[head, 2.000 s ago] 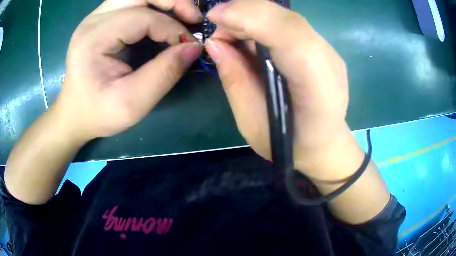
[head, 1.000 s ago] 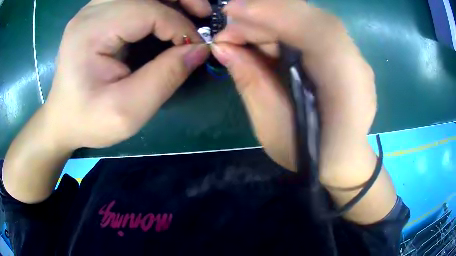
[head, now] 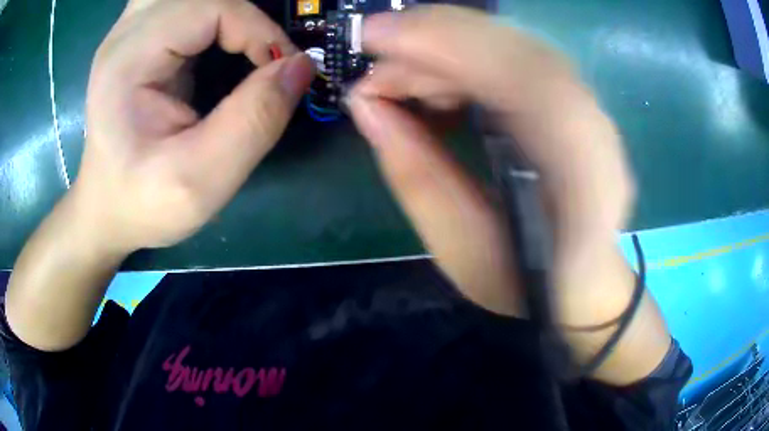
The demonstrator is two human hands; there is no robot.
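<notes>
The black circuit board (head: 337, 38) lies at the top centre, with white-printed parts and an orange-gold square, partly behind my hands. Thin coloured lead wires (head: 320, 111), blue, white and yellow, curl at its lower left. My left hand (head: 173, 139) pinches a red lead wire (head: 275, 52) between thumb and index finger, left of the board. My right hand (head: 514, 160) is blurred, its thumb and fingertips at the board's lower right. The soldering iron's black handle (head: 529, 219) lies in that hand, pointing back towards me; its tip is hidden.
The glossy green mat (head: 337, 202) lies under the work, its front edge curving across mid-picture. A thin black cord (head: 634, 295) loops by my right wrist. A blue floor with a yellow line (head: 717, 252) shows at the right. A long pale-edged object stands at the top right.
My left fingers have moved left, away from my right fingertips, which they met before. More of the board and the gold square now shows between the hands. The iron still lies in my right hand.
</notes>
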